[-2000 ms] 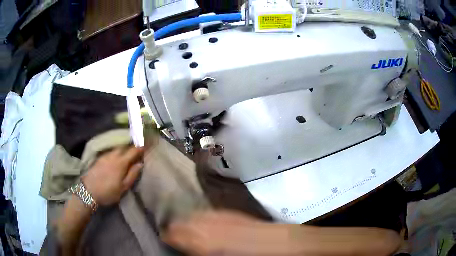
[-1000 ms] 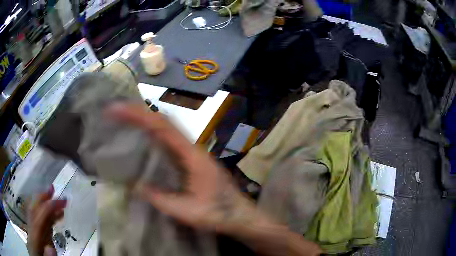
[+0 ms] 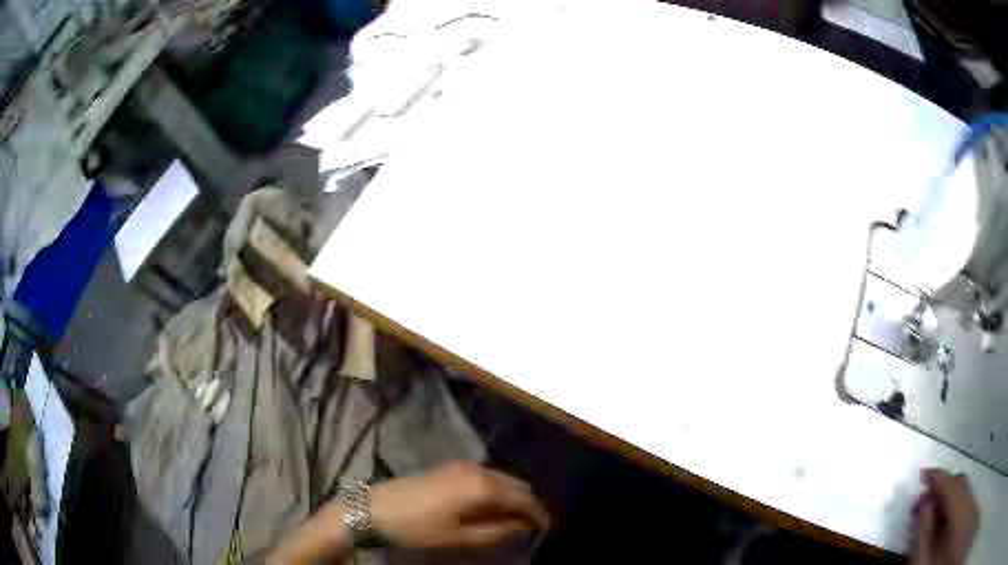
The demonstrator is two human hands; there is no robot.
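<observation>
My left hand (image 3: 459, 510), with a metal watch at the wrist, is at the bottom centre, in front of the table edge. Its fingers are curled beside a pile of grey-taupe garment cloth (image 3: 265, 425); whether they grip cloth is unclear. The cloth hangs in folds below the table's left corner, with small beige pieces (image 3: 359, 349) on it. My right hand (image 3: 945, 519) is at the bottom right by the table's near edge, partly cut off. Its fingers are loosely bent and no cloth shows in it.
The white sewing table (image 3: 619, 221) has a wooden near edge. The sewing machine's needle area and plate (image 3: 895, 320) are at the right, the head cut off by the frame. White cloth (image 3: 403, 88) lies at the table's far left. A blue item (image 3: 66, 265) is further left.
The view has swung from the right side to the left of the table. The grey cloth piece at my hands a second ago no longer shows there. My hands are now lower and far apart.
</observation>
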